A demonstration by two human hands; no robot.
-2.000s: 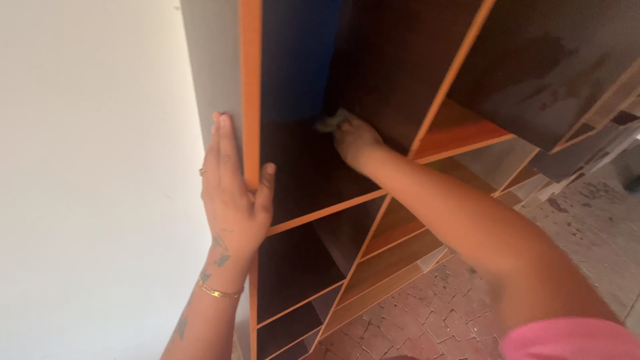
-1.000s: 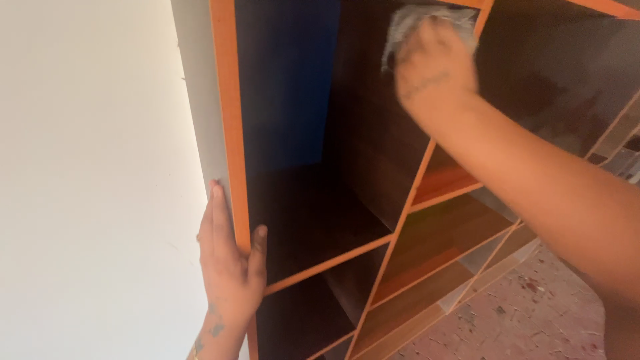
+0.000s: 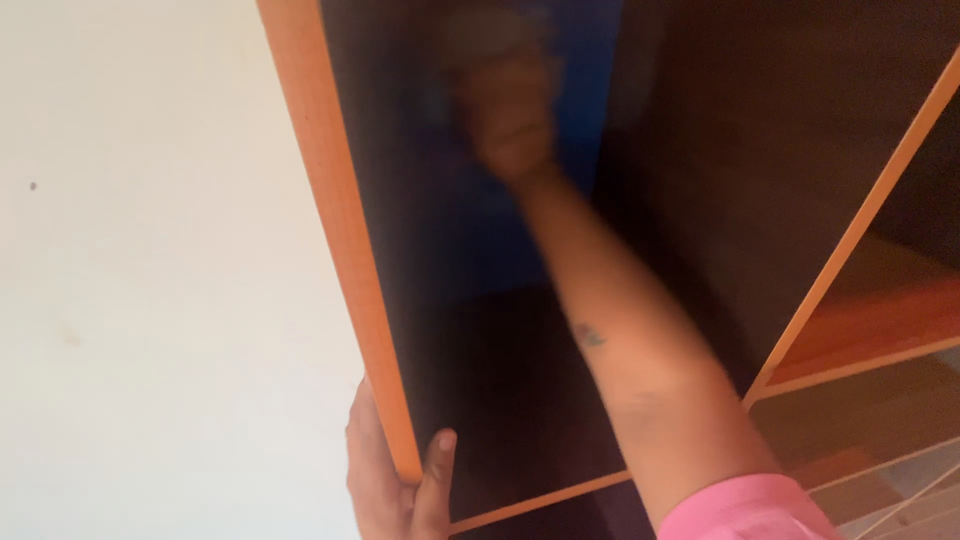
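Observation:
A dark wooden shelf unit [image 3: 720, 187] with orange edging fills the middle and right. My left hand [image 3: 401, 465] grips the orange front edge of its side panel [image 3: 352, 240], thumb inside and fingers outside. Deep inside the tall compartment, my right hand [image 3: 510, 112] is raised before the blue back panel [image 3: 487, 255], close to the inner side wall. It is strongly blurred, and a pale, hazy shape at its fingers looks like a cloth [image 3: 487, 34].
A pale wall [image 3: 150, 262] stands close along the left of the unit. An orange-edged shelf [image 3: 540, 502] crosses below the compartment. More compartments [image 3: 862, 427] lie at the lower right.
My right hand, with the pale cloth, has moved from the divider's front edge at the right to inside the left compartment. My left hand stays on the side panel's edge. The view has shifted closer.

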